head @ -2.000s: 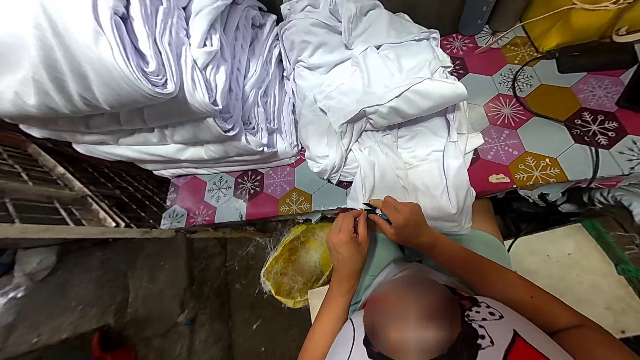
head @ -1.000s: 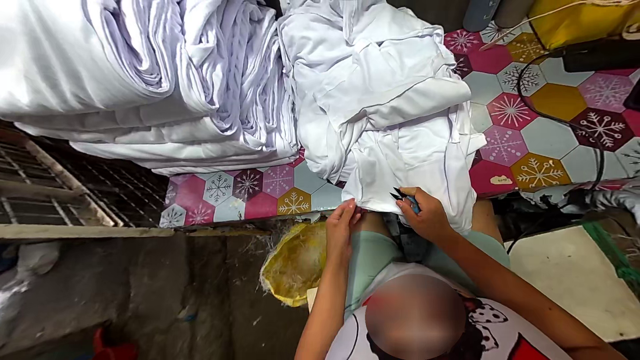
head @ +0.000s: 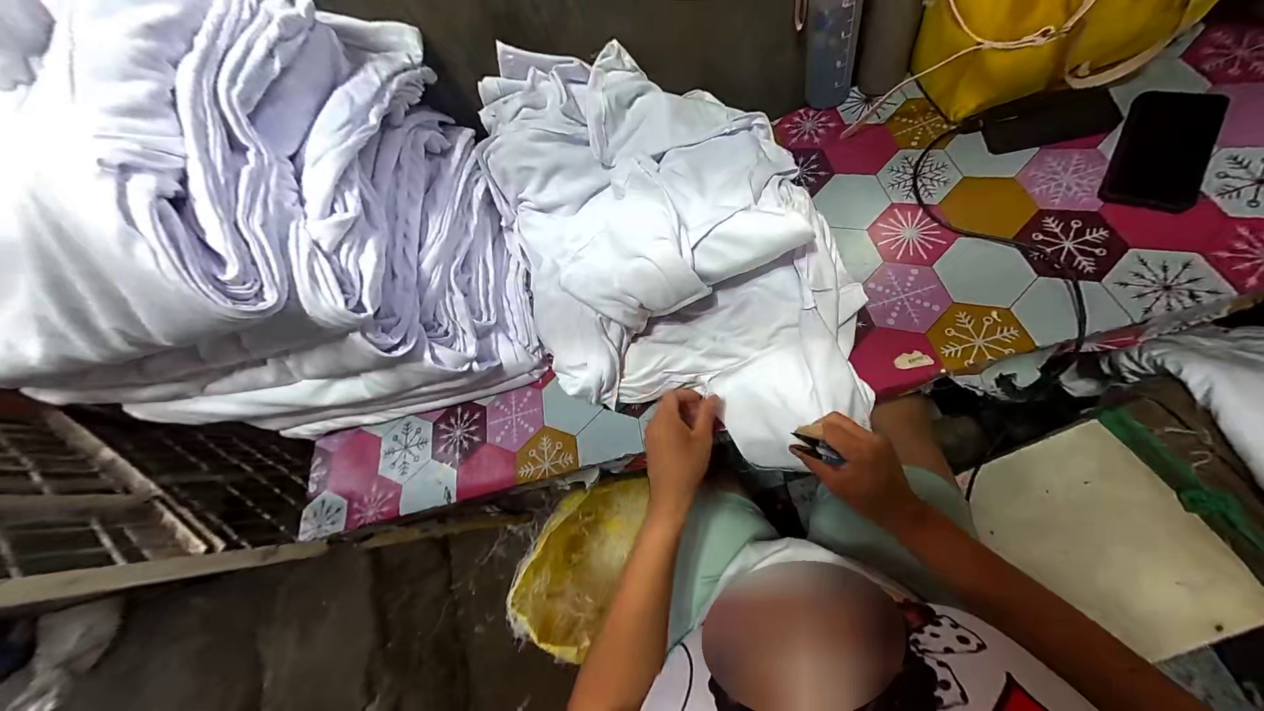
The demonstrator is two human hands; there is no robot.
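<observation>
A heap of white garments (head: 632,217) lies on the patterned table, its near part hanging over the edge toward my lap. My left hand (head: 683,434) pinches the near edge of the white cloth (head: 780,395) between thumb and fingers. In my right hand (head: 854,459) are small thread snips (head: 818,446), their dark tips pointing left over the cloth's lower right part. Left of the heap stands a tall folded stack of white fabric (head: 247,197).
A yellow container (head: 568,583) with thread scraps stands below the table edge (head: 474,489). A black phone (head: 1165,150), a black cable (head: 987,237), a yellow bag (head: 1017,49) and a bottle (head: 829,49) are at the back right. A metal grille (head: 99,484) is at left.
Two seconds ago my hands were together at the cloth's edge; they are now apart, the right one with the snips farther right. The left hand has moved up slightly since one second ago.
</observation>
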